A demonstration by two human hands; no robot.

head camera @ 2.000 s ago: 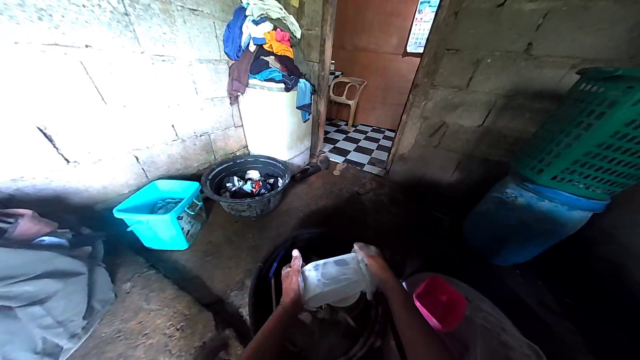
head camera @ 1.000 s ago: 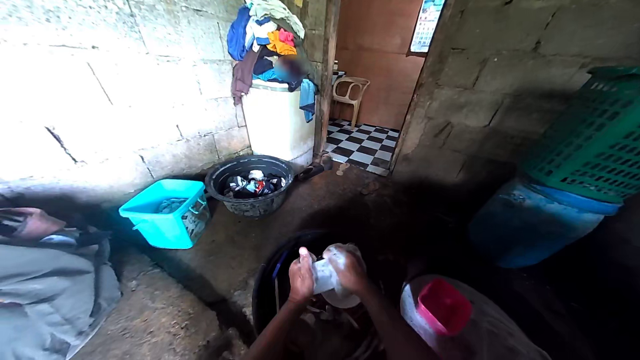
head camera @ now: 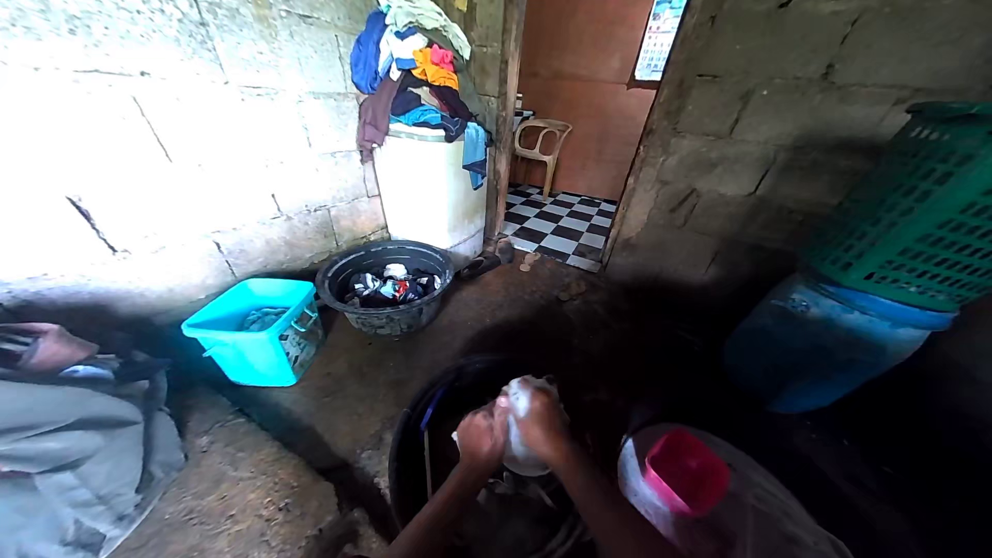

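Both my hands are together over a dark round basin [head camera: 399, 457] low in the middle of the view. My left hand [head camera: 482, 435] and my right hand [head camera: 539, 422] grip a bunched white cloth [head camera: 521, 446], which looks wet or soapy. The cloth lies between the two fists, and part of it hangs below them. Under my forearms more cloth shows dimly inside the basin, but the shadow hides its detail. A pink plastic container [head camera: 687, 471] rests on a pale rounded surface [head camera: 763, 496] to the right of my right forearm.
A turquoise bin [head camera: 252, 341] and a black tub [head camera: 385, 291] of clothes stand ahead on the left. Behind them, clothes [head camera: 422, 74] are heaped on a white drum [head camera: 430, 186]. Grey fabric [head camera: 70, 457] lies far left. A green basket [head camera: 914, 209] sits on a blue drum [head camera: 833, 341] at right.
The white cloth was stretched out between my hands two seconds ago. My hands have since come together, and the cloth is now bunched between them.
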